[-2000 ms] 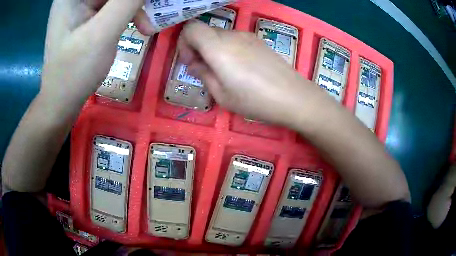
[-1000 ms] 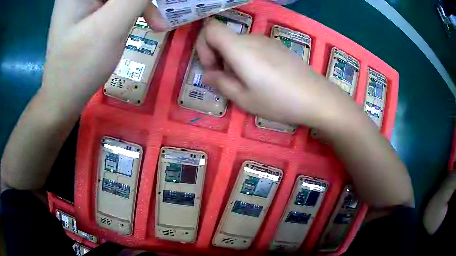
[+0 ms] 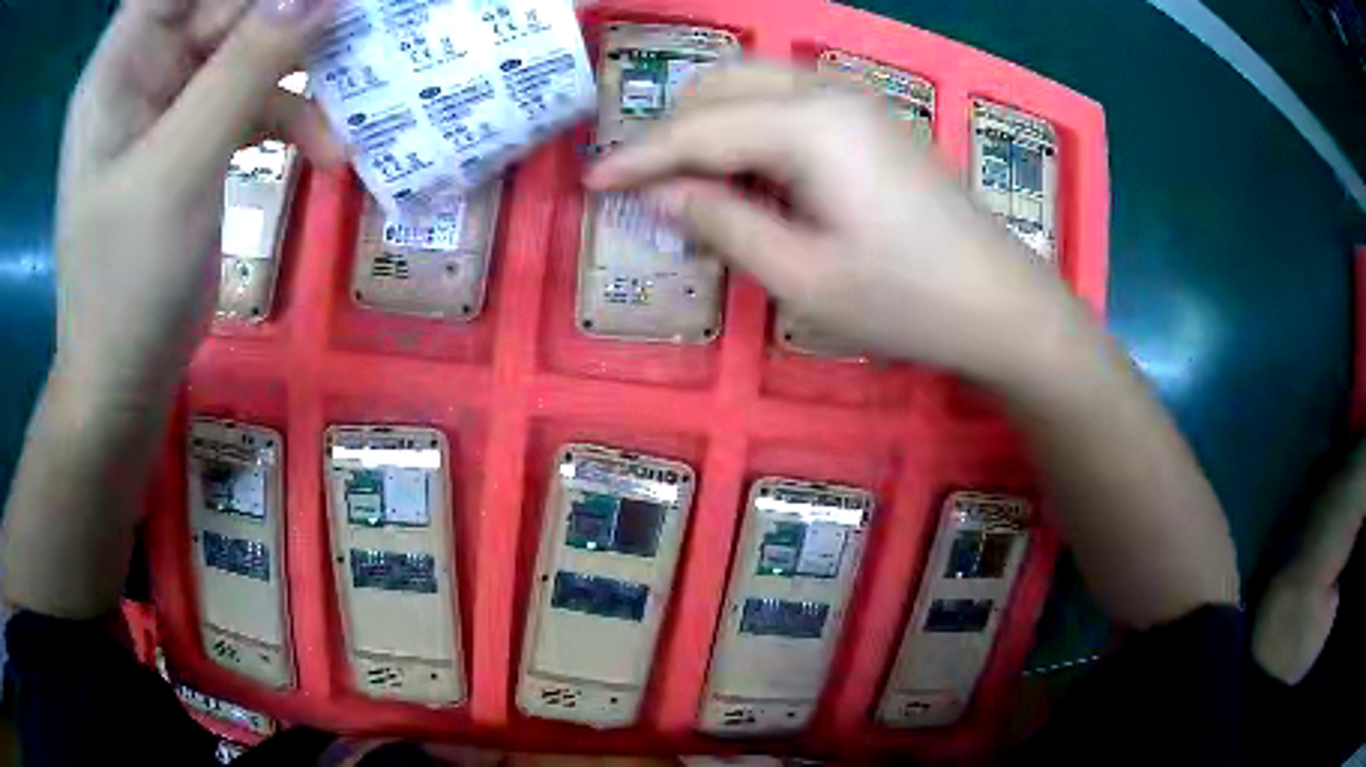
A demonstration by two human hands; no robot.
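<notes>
My left hand [image 3: 187, 165], at the upper left, holds a white printed label sheet [image 3: 457, 98], which bends over the top of a gold-beige phone [image 3: 427, 285]. That phone has a white label in its lower half. My right hand [image 3: 839, 210] is over a phone to the right [image 3: 652, 307] in the same upper row. Its fingers are slightly apart, and a white printed patch shows below the fingertips. I see no label held between them. The phones lie open-backed in a red foam tray [image 3: 517, 375]. The right hand and wrist partly cover more upper-row phones.
The lower row holds several gold-beige phones [image 3: 607, 592] with no white patch in their lower halves. More phones show under the tray at the lower left. The dark green bench [image 3: 1198, 270] has a curved white line. Another person's arm [image 3: 1318, 584] is at the right edge.
The tray sits further left in view. The label sheet has come lower and shows more of its face. My right hand has moved from a labelled phone to the phone at its right.
</notes>
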